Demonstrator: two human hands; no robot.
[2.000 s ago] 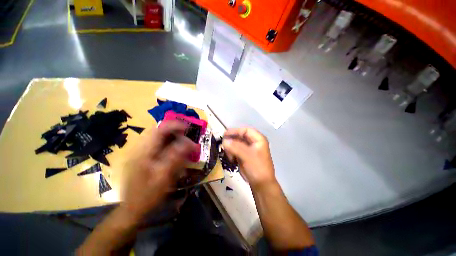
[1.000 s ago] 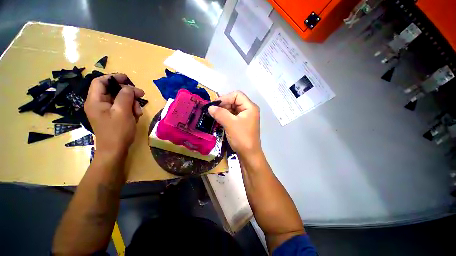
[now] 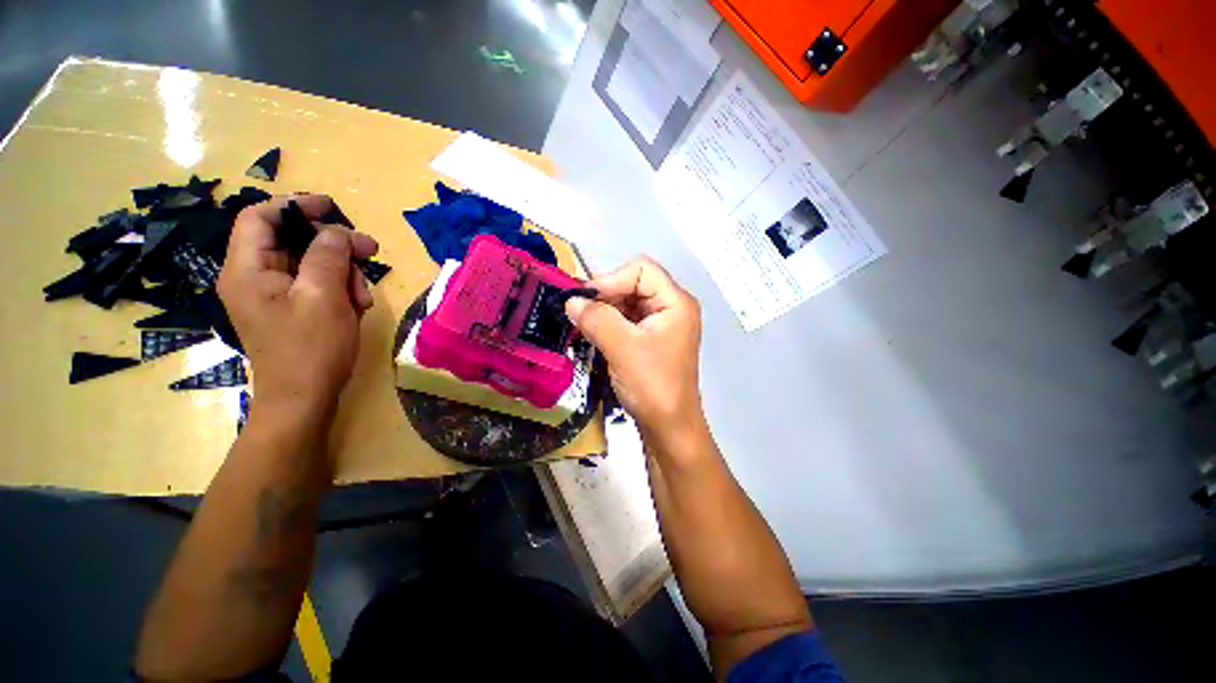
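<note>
The pink fixture [image 3: 487, 320] sits on a cream-white block [image 3: 500, 399] on a dark round stand [image 3: 460, 434]. My right hand [image 3: 650, 340] pinches a black piece at the fixture's right side, over its dark window; the fingers partly hide the piece. My left hand [image 3: 296, 300] is to the left of the fixture, above the table, and holds black triangular pieces [image 3: 300, 230] between thumb and fingers. A heap of black triangular pieces [image 3: 147, 260] lies on the tan table [image 3: 360, 147], partly behind my left hand.
A blue cloth [image 3: 467, 224] and white paper [image 3: 494, 174] lie behind the fixture. Right of it stands the grey machine panel [image 3: 854, 440] with instruction sheets [image 3: 760, 200]. Hanging clips [image 3: 1074, 114] hold black pieces under an orange hood. A pale ledge [image 3: 607, 527] is below.
Since two seconds ago, the view has shifted down and closer, and my left hand has moved from the fixture toward the heap. In the last second, my right hand has barely moved at the fixture.
</note>
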